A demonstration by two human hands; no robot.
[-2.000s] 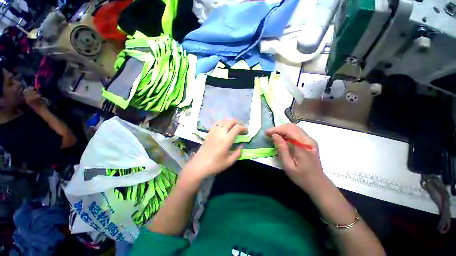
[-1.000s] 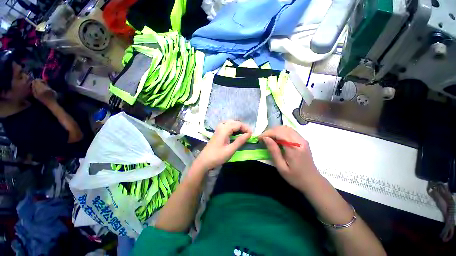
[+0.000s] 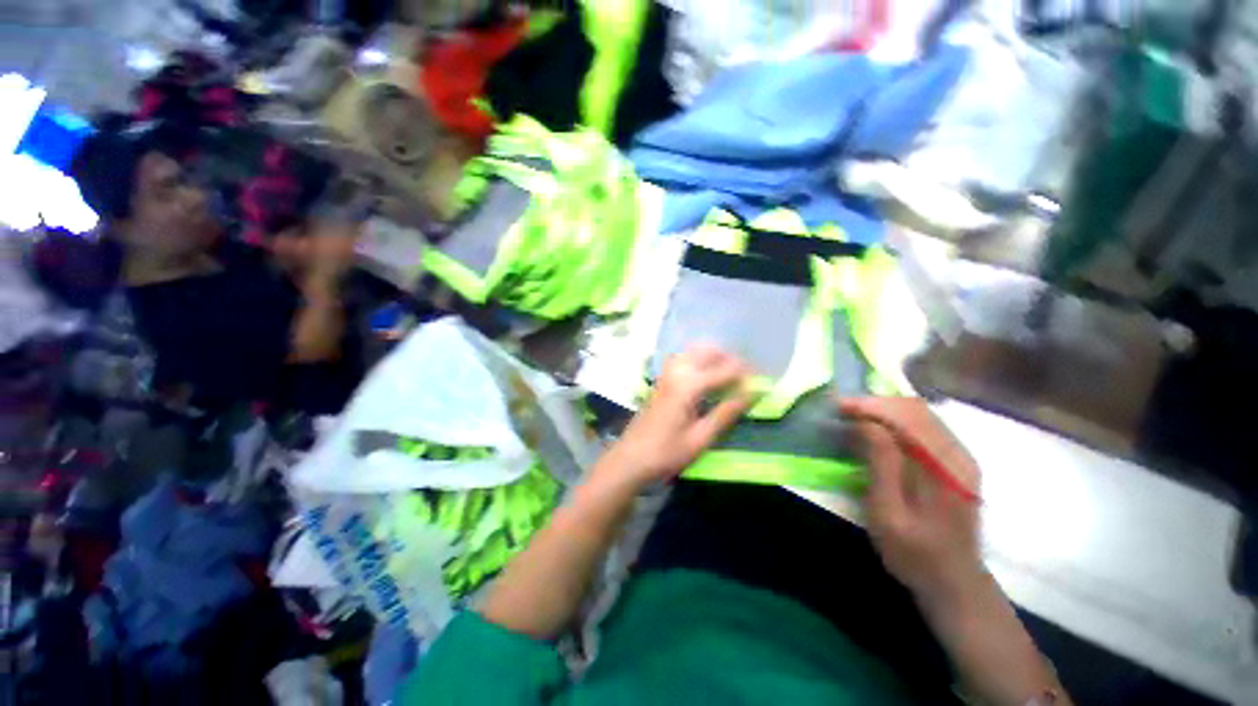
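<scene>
The frame is blurred. A grey panel (image 3: pixel 734 320) with neon edges and a black edge band (image 3: pixel 752 265) lies flat in front of me, over another grey piece with a neon strip (image 3: pixel 773 469) along its near edge. My left hand (image 3: pixel 693 403) is at the top panel's lower edge, its fingertips near the neon corner; whether it pinches the cloth is unclear. My right hand (image 3: pixel 917 483) holds a slim red tool (image 3: pixel 931 455) like a pencil, fingertips at the right side of the lower grey piece.
A stack of trimmed panels (image 3: pixel 573 228) lies upper left. A white plastic bag (image 3: pixel 421 400) with neon pieces hangs lower left. Light-blue fabric (image 3: pixel 773 124) lies behind. The sewing machine head (image 3: pixel 1124 152) is upper right. Another person (image 3: pixel 207 304) is at far left.
The view has swung, so everything appears further right and lower. My hands have moved apart from near contact at the panel's lower edge; my right hand is now further right.
</scene>
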